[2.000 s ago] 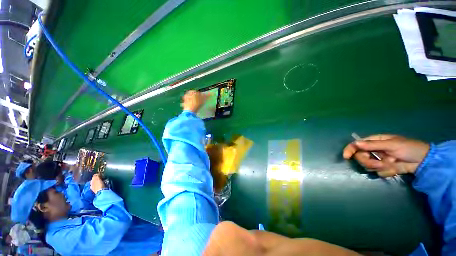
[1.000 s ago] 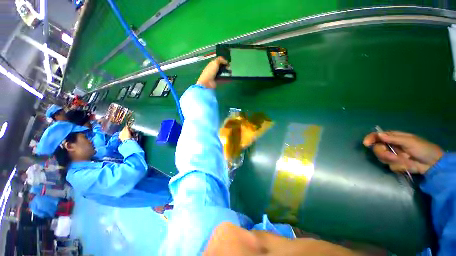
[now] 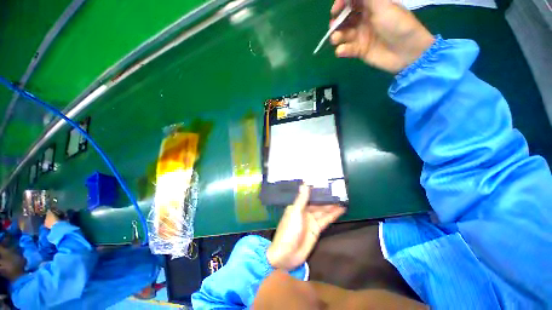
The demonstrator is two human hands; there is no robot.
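A tablet unit (image 3: pixel 305 148) lies back up on the dark green mat, its circuit board (image 3: pixel 296 106) at the far end and a silver-white panel in the middle. My left hand (image 3: pixel 296 233) is at its near edge, one digit on top and the others along the edge. My right hand (image 3: pixel 384 36) is raised beyond the unit to the right and holds tweezers (image 3: pixel 331 31), tip pointing down-left, not touching the unit. A clear-yellow carrier sheet (image 3: pixel 247 175) lies just left of the unit. An amber Kapton stack (image 3: pixel 177 163) in crinkled clear plastic lies further left.
A metal-edged green conveyor (image 3: pixel 151 27) runs along the far side. A blue hose (image 3: pixel 100 151) crosses at left, near a blue bin (image 3: pixel 101 190). Other units (image 3: pixel 77 138) lie along the far-left edge. A person in a blue smock (image 3: pixel 57 263) sits at left. White paper shows at the top right.
My left hand has brought the tablet unit from the conveyor side to in front of me, board end now away from me. My right hand has risen with the tweezers. The view has turned.
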